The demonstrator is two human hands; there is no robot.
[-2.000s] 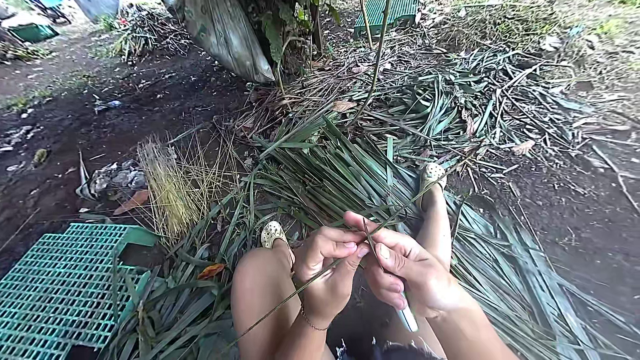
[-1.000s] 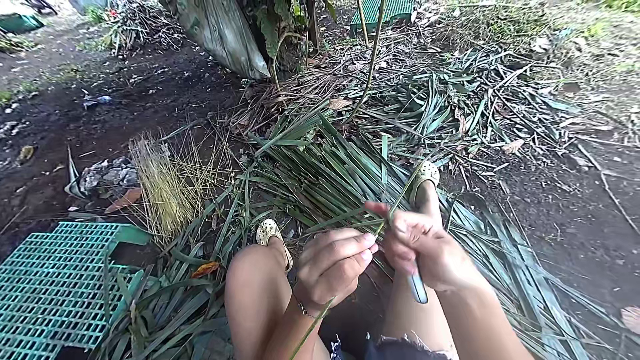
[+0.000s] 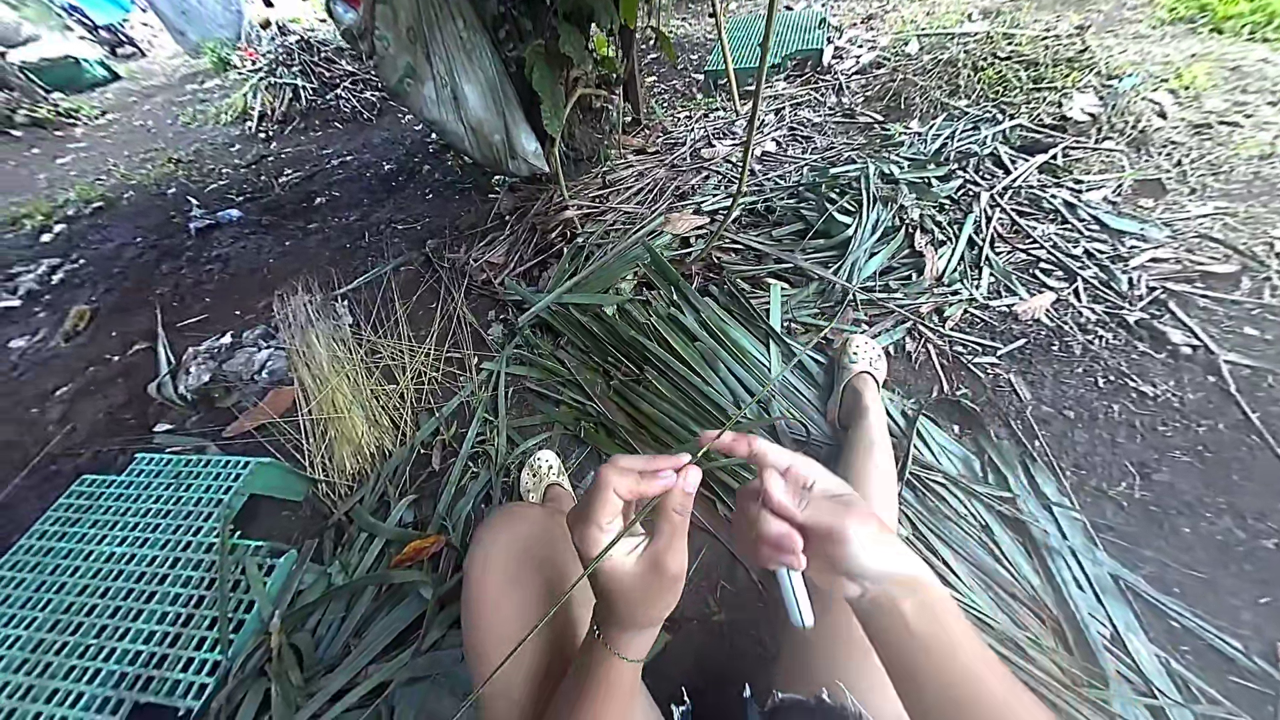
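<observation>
My left hand (image 3: 640, 530), with a thin bracelet at the wrist, pinches a long thin green leaf midrib (image 3: 575, 585) between thumb and fingertips. The strip runs from the bottom edge up past the right hand over the leaf pile. My right hand (image 3: 810, 510) is closed around a tool with a white handle (image 3: 795, 597), whose other end is hidden in the fingers. Its index finger points left and touches or nearly touches the strip beside the left fingertips. Long green palm-like leaves (image 3: 690, 350) lie on the ground beyond both hands.
A bundle of thin yellowish sticks (image 3: 335, 390) stands left of my feet. A green plastic slatted panel (image 3: 120, 570) lies at the lower left, another (image 3: 770, 42) at the back. Cut leaves and dry stalks (image 3: 640, 190) cover the ground around a plant. A grey sack (image 3: 455, 85) hangs near it.
The hands were together two seconds ago, then apart; now the fingertips are close again. The strip now stretches far up and right beyond the hands.
</observation>
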